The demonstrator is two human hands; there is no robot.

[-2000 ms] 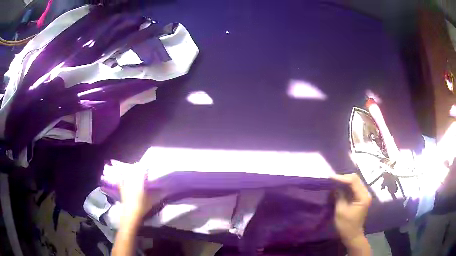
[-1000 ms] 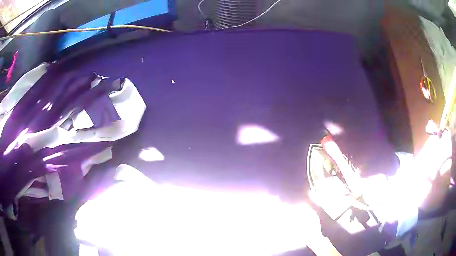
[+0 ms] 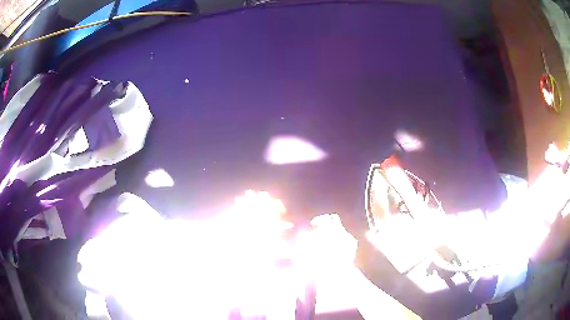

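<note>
The garment piece (image 3: pixel 162 269) lies at the near table edge, almost wholly washed out white by glare, with purple streaks low down. My left hand (image 3: pixel 259 207) seems to be the bright shape at its upper edge; its fingers and arm are lost in glare. My right hand (image 3: pixel 334 234) is right of it, overexposed, over the right part of the cloth, its forearm running to the lower right. Whether either hand grips the cloth cannot be told. The steam iron (image 3: pixel 382 197), with a pale-outlined pointed plate, sits right of my right hand.
A heap of dark cloth with white bands (image 3: pixel 134 122) lies on the left of the purple table cover (image 3: pixel 300 69). Sunlight patches fall mid-table. A yellow-orange cord (image 3: pixel 94 25) crosses a blue thing at the far left. A brown surface stands beyond the right edge.
My hands have moved from the two sides of the piece towards its middle. The glare now covers most of the piece. The view has shifted, so heap and iron appear further left.
</note>
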